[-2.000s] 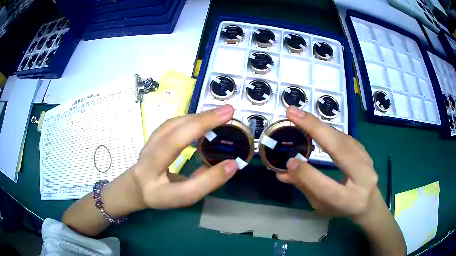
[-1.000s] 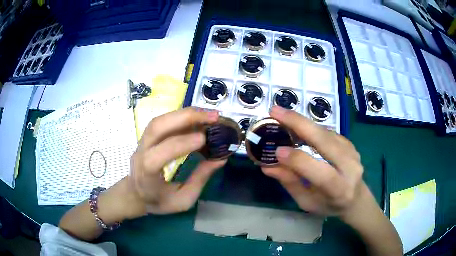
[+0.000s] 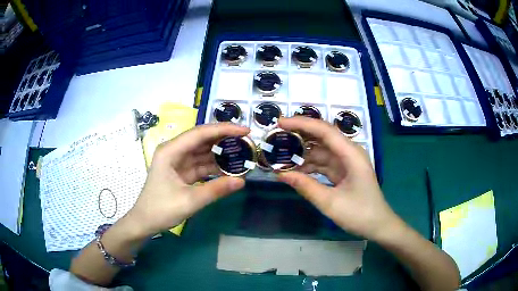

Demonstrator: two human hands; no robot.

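Observation:
My left hand [image 3: 176, 176] holds a round watch head [image 3: 234, 155] by its rim between thumb and fingers. My right hand [image 3: 341, 176] holds a second watch head [image 3: 283, 149] the same way, close beside the first. Both black faces point up at me, show small lines of text, and carry white tabs at their edges. The rims look gold-toned. Both are held over the near part of a blue-framed watch tray [image 3: 208, 94] with white compartments. Several watch heads sit in it. My hands hide its near rows.
A clipboard sheet [image 3: 74, 193] and yellow paper [image 3: 164, 128] lie left, below stacked dark blue trays [image 3: 125, 37]. A second tray [image 3: 392, 99] with one watch head is at right. A thin black stick [image 3: 431, 204] and note sheet [image 3: 468, 236] lie lower right. A grey-beige strip [image 3: 289, 254] lies nearest me.
Both watch heads have turned in my hands, the left one from tilted to face-on, and text now shows on both. My fingers have shifted towards the rims. The view has shifted slightly.

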